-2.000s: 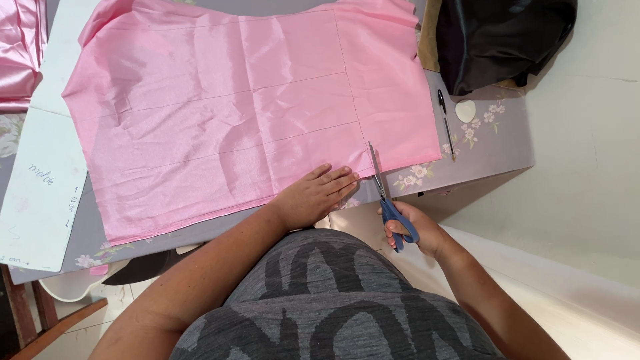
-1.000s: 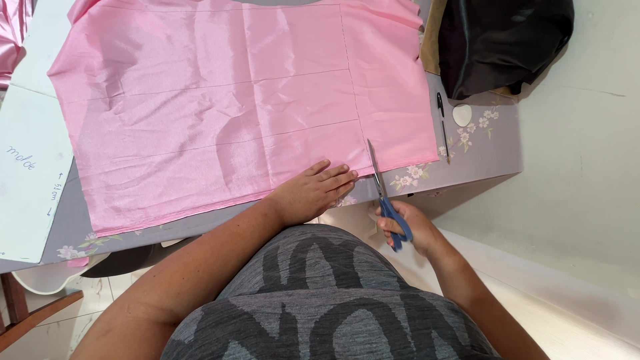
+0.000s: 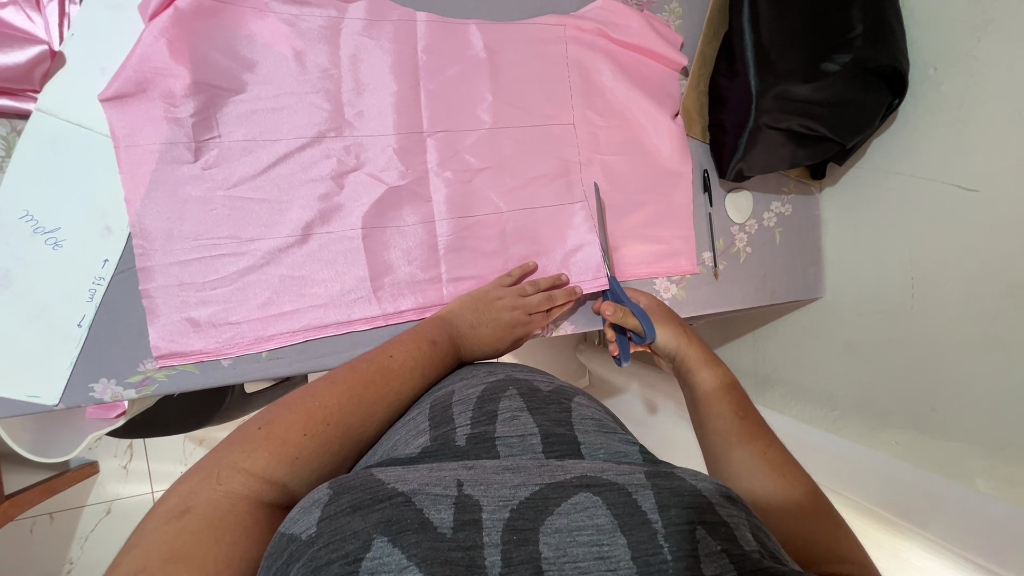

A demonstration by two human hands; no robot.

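Note:
Pink satin-like fabric [image 3: 320, 184] with drawn lines lies over the table, its layered near edge along the table's front. My left hand [image 3: 516, 310] rests palm down on that edge with its fingers spread, just left of the scissors. In my right hand [image 3: 640, 328] are blue-handled scissors [image 3: 614, 308], gripped by the handles at the table's edge. Their upper blade lies over the fabric, close to the dashed line, and points away from me. The lower blade is hidden under the cloth. A cut runs along the blades near the front edge.
On the right of the floral tablecloth [image 3: 768, 272] lie a black pen [image 3: 710, 224] and a white chalk piece [image 3: 738, 206]. Black fabric [image 3: 808, 88] sits behind them, near the wall [image 3: 944, 264]. A white paper pattern [image 3: 56, 232] with handwriting and shiny pink fabric [image 3: 24, 48] are at left.
The scissors' blades have swung closer to the dashed line and slid further over the fabric, and my right hand has moved up nearer the table edge. My left hand remains on the cloth.

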